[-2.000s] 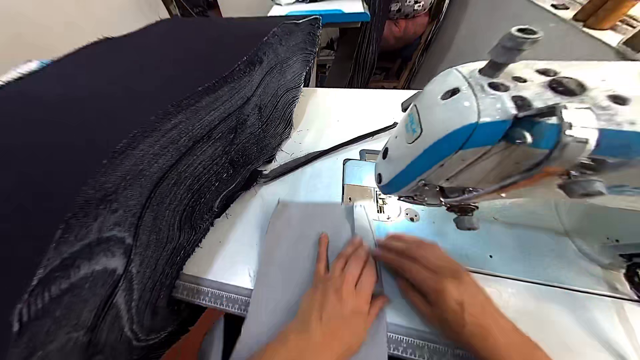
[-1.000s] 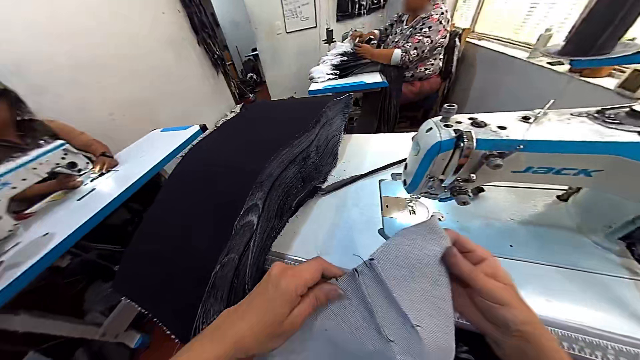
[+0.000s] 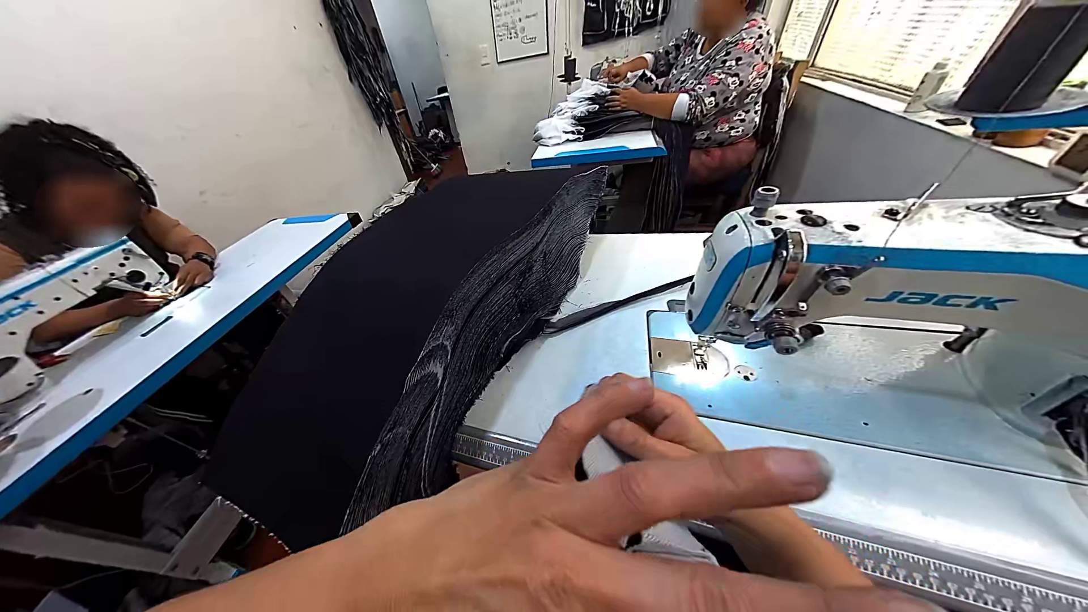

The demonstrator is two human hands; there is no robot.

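Near the camera, my left hand (image 3: pixel 586 518) reaches across the front edge of the sewing table with its fingers spread. Behind it, partly covered, my right hand (image 3: pixel 671 433) is bent around a light grey fabric piece (image 3: pixel 676 541), of which only small parts show between the hands. Whether my left hand also pinches the fabric cannot be told. Beyond the hands stands a Jack sewing machine (image 3: pixel 901 280); its lit presser foot (image 3: pixel 700 355) has no fabric under it. A thick stack of dark denim pieces (image 3: pixel 408 297) lies left of the hands.
A narrow dark fabric strip (image 3: pixel 625 304) runs from the stack toward the machine head. A measuring tape (image 3: pixel 952 565) lines the table's front edge. One person works at a machine on the left table (image 3: pixel 195 289); another sits behind the far table (image 3: pixel 595 153). A thread cone (image 3: pixel 1020 59) stands at upper right.
The grey fabric, spread under both hands and then held up between them, is now mostly hidden. My left hand has moved right, across in front of my right hand. The view has tilted up since the first frame.
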